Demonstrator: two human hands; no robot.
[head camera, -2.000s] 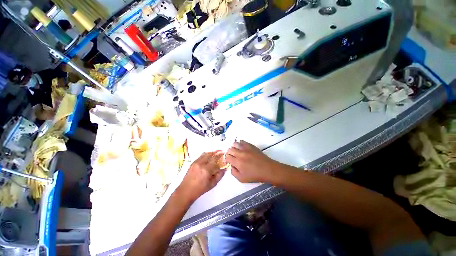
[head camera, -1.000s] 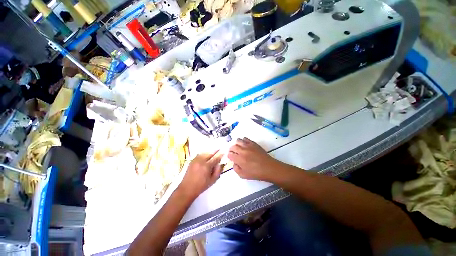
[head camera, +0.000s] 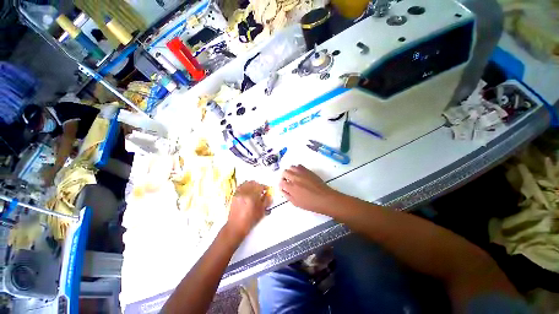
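My left hand and my right hand are close together on the white machine bed, just in front of the presser foot and needle area. A small pale yellow piece shows at the fingertips of my left hand; most of it is hidden or washed out by glare. My right fingers are curled beside it, and whether they hold its edge is hard to tell. Pale yellow cloth lies bunched to the left of my left hand. The white sewing machine head stands behind my hands.
Blue snips, a green-handled tool and a blue pen lie on the bed right of the needle. White scraps fill the right tray. A black thread cone and red cylinder stand behind. A person is at far left.
My hands have drawn slightly apart, the left one more upright with its fingers pinched. The small yellow piece shows less between them. The view has shifted a little, and a person now shows more at far left.
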